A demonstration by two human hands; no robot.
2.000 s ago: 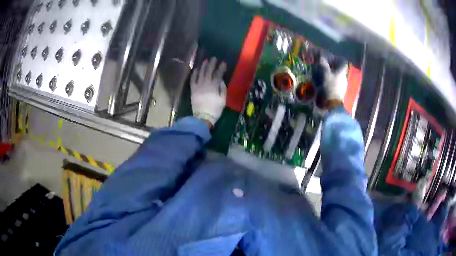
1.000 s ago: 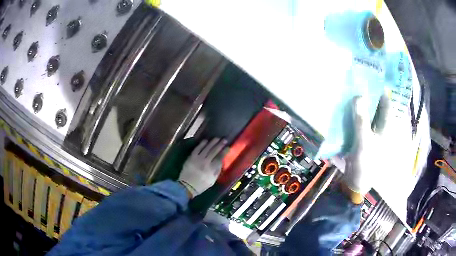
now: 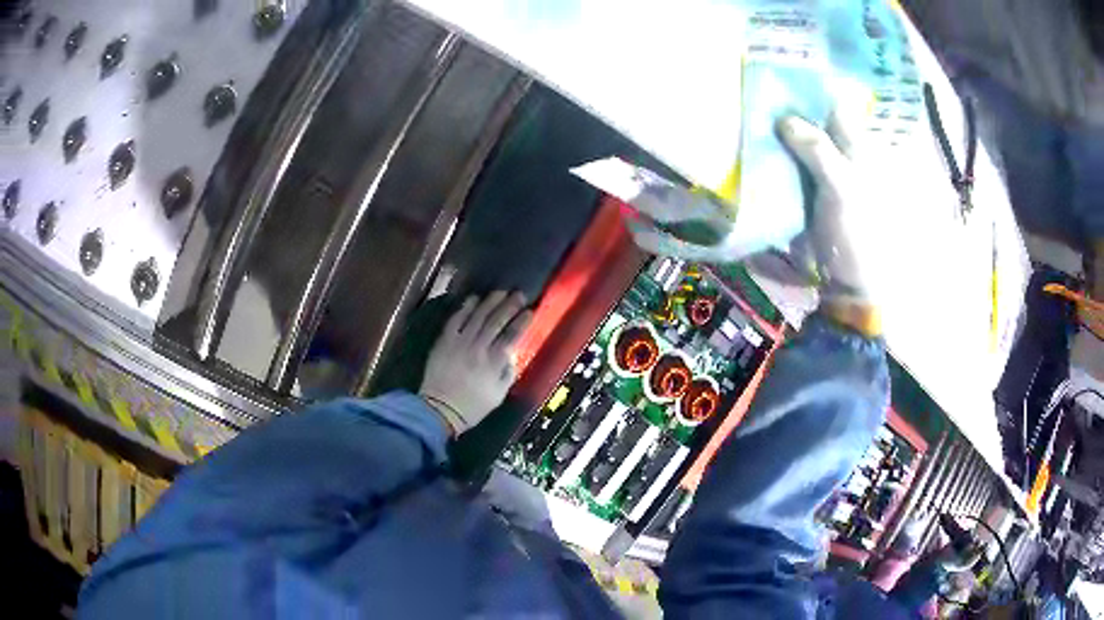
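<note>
A green circuit board (image 3: pixel 605 412) with three copper-orange rings and pale bars lies on a red-orange foam pad (image 3: pixel 575 297) over a dark green carrier (image 3: pixel 521 182). My left hand (image 3: pixel 475 361), in a white glove, rests flat at the left edge of the pad and holds nothing. My right hand (image 3: pixel 829 218), also gloved, is beyond the board's far right corner and grips a light-blue printed sheet (image 3: pixel 775 115). The sheet's loose pale end hangs over the far edge of the board. My right fingertips are partly washed out by glare.
The roller conveyor (image 3: pixel 363 218) runs left to right, with a ball transfer table (image 3: pixel 121 121) at the left. A white bench (image 3: pixel 581 61) lies beyond it, with dark open pliers (image 3: pixel 962 145). Another board (image 3: pixel 874 484) and another person's hands (image 3: pixel 926 563) show at the lower right.
My right hand has gone from the board to the light-blue sheet and now brings it nearer the board's far edge. The roll core seen a second ago is out of view. My left hand stays beside the pad.
</note>
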